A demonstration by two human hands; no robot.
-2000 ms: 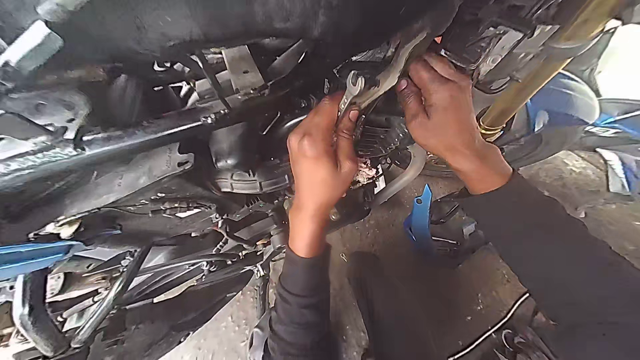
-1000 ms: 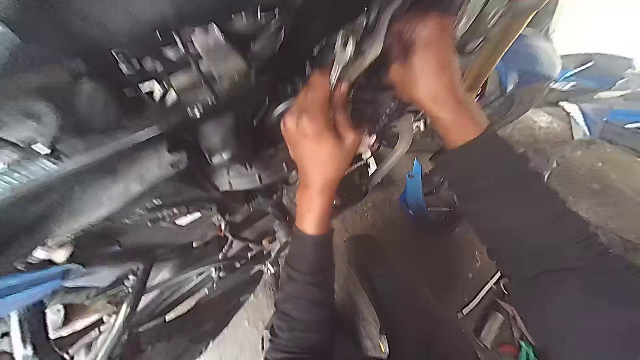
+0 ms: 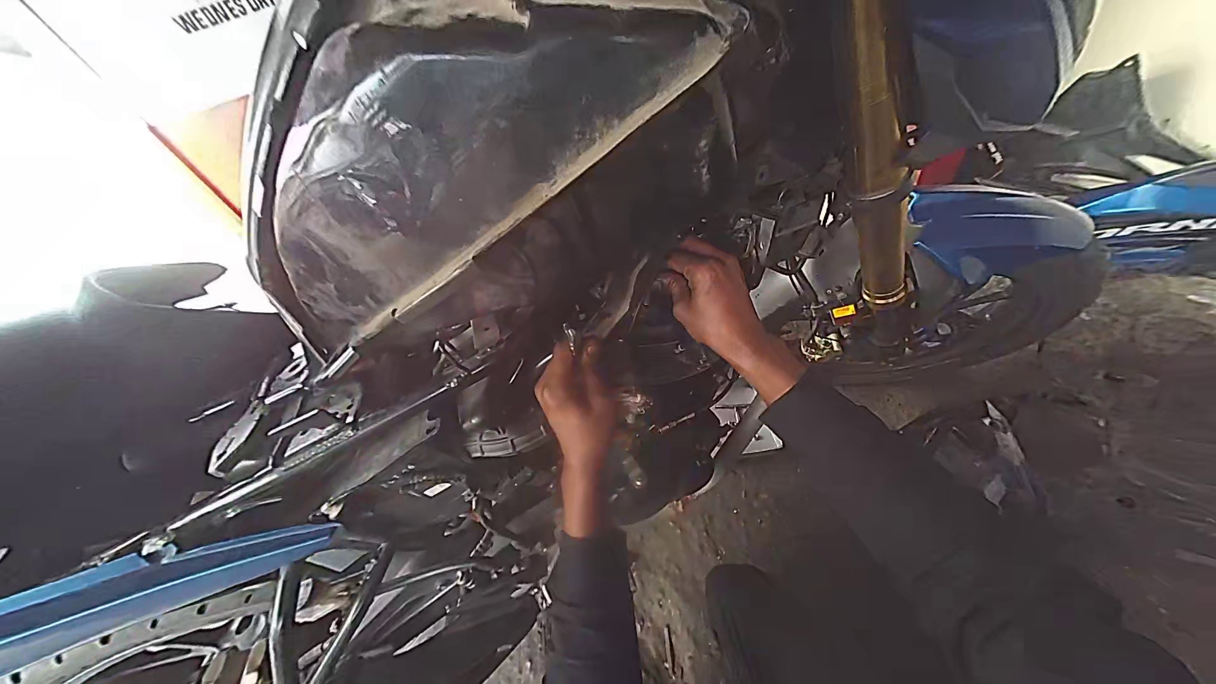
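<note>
A motorcycle's dark fuel tank (image 3: 494, 142) fills the upper middle. Below its lower edge, my left hand (image 3: 575, 399) is closed around a metal wrench (image 3: 570, 334), of which only a small bright end shows above the fingers. My right hand (image 3: 712, 294) is up and to the right of it, fingers bent against dark parts beside a curved frame tube (image 3: 622, 299). Its fingertips are partly hidden, and I cannot tell whether they grip anything. The engine area (image 3: 655, 366) lies between and below the hands, in shadow.
A gold fork tube (image 3: 879, 142) stands right of my right hand, with a blue front fender (image 3: 1007, 228) and the front wheel (image 3: 1026, 332) beyond. A long blue panel (image 3: 171, 579) and exposed frame parts are at lower left. The rough floor (image 3: 693, 570) shows below.
The view has shifted widely, bringing the whole tank side and more of the fork into sight. My left hand still has the wrench, now mostly hidden. Both hands remain near the curved tube.
</note>
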